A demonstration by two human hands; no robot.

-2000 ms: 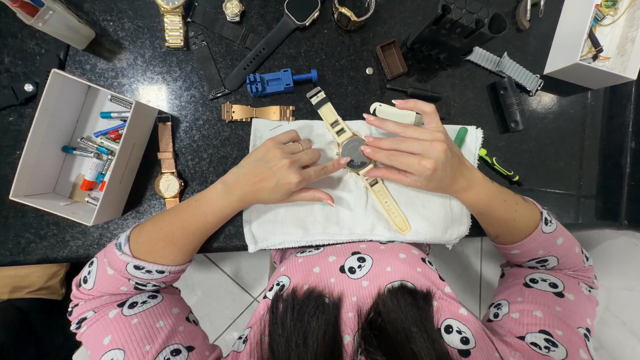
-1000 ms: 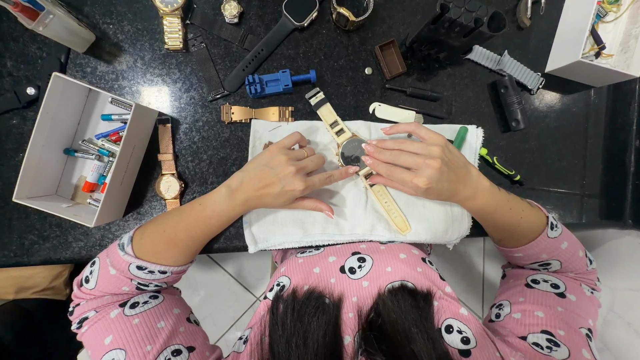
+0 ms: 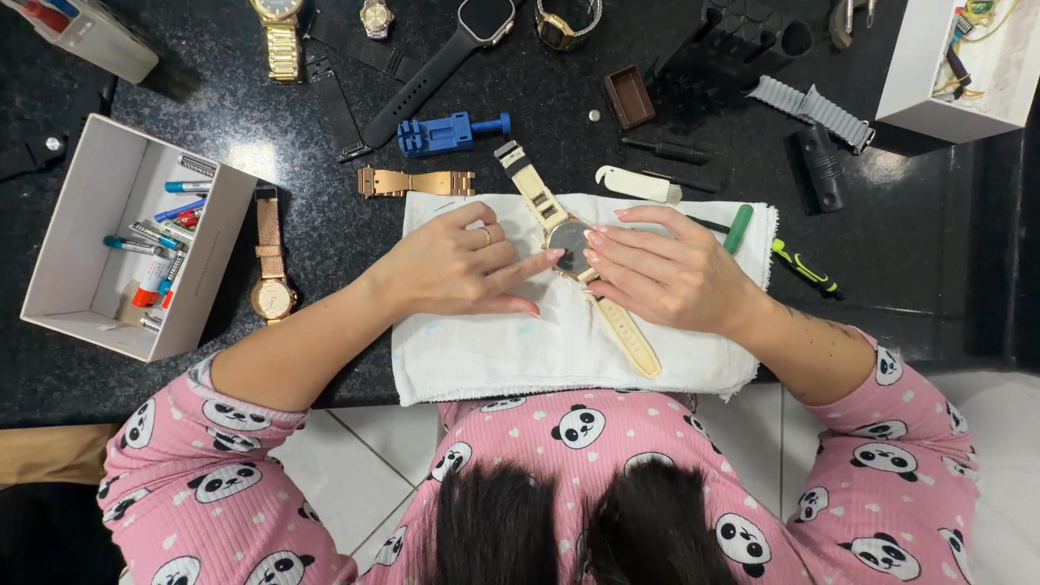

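A wristwatch (image 3: 568,244) with a dark round face and a cream strap lies face up, slanting across a folded white cloth (image 3: 471,357). The index fingertip of my left hand (image 3: 467,264) touches the lower left of its face; the other fingers are apart and hold nothing. My right hand (image 3: 670,268) rests over the right side of the watch, fingertips on the face and thumb by the lower strap joint. Whether it grips the watch is not clear. Near this hand lie a white brush tool (image 3: 638,184) and a green-handled tool (image 3: 738,229).
Above the cloth are a blue watch-link remover (image 3: 443,134), a rose-gold metal band (image 3: 416,182), a screwdriver (image 3: 666,150) and a small brown tray (image 3: 629,97). A box of pens and batteries (image 3: 138,236) stands left, a black tool (image 3: 815,166) and a white box (image 3: 959,73) right.
My right hand has moved down off the white brush tool, which is now uncovered. My left index fingertip stays at the watch, having shifted only slightly.
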